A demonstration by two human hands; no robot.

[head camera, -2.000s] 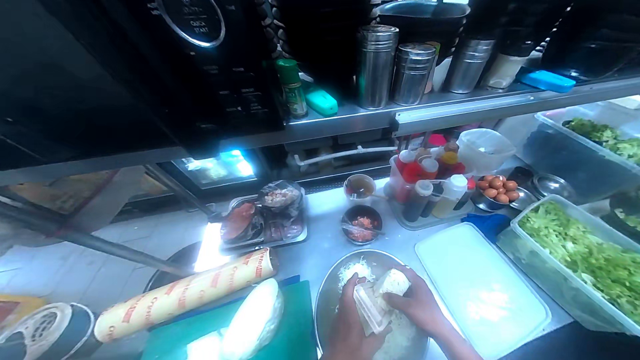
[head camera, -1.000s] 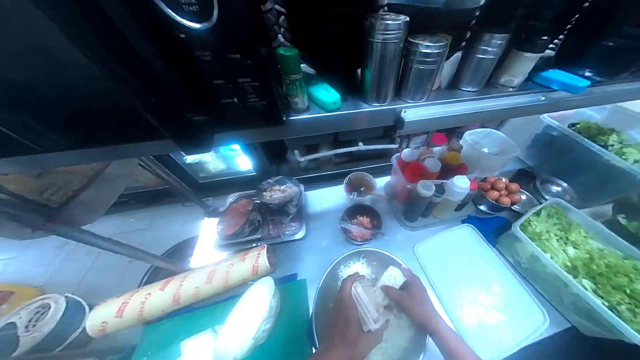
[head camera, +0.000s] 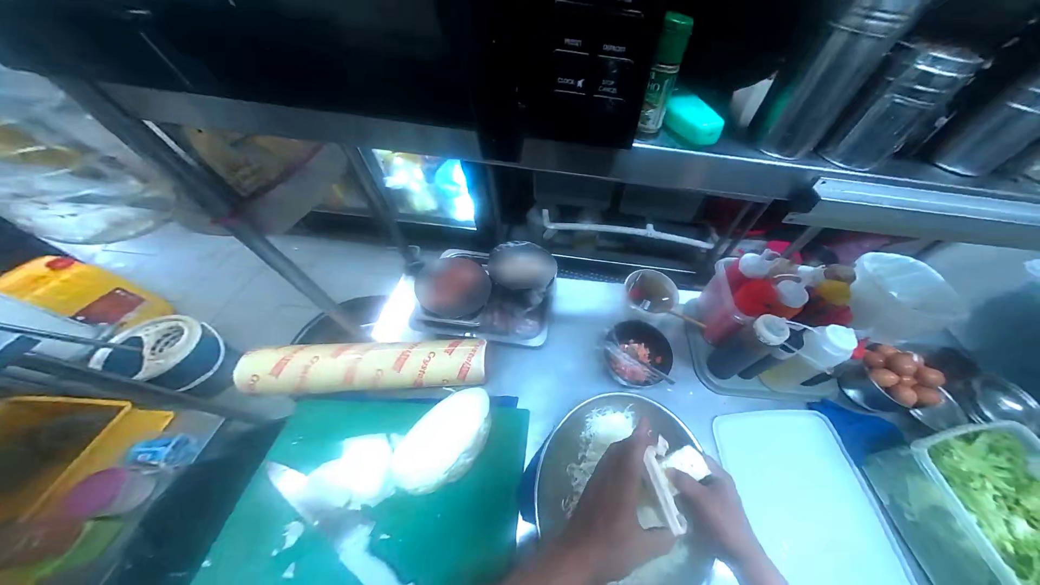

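Over a metal bowl [head camera: 561,431] my left hand [head camera: 609,496] holds a flat, pale handheld grater or slicer [head camera: 665,491] at a tilt. My right hand [head camera: 719,508] grips a white vegetable piece [head camera: 686,463] against the tool's right side. Fine white shreds [head camera: 605,426] lie in the bowl, some below the hands. Left of the bowl is a green cutting board [head camera: 455,528] bearing a large white peeled vegetable [head camera: 443,440], another white piece [head camera: 349,471] and what looks like a knife [head camera: 366,552], blurred by glare.
A film roll [head camera: 366,366] lies behind the board. Beyond the bowl stand a small bowl of chopped food [head camera: 638,353], a cup [head camera: 650,291] and sauce bottles [head camera: 768,333]. To the right are a white-lidded container [head camera: 804,487], eggs [head camera: 903,375] and a tub of lettuce [head camera: 991,487]. A metal shelf [head camera: 715,175] runs overhead.
The view has swung to the left, with more of the cutting board showing. Both hands stay over the bowl with the tool and the white piece.
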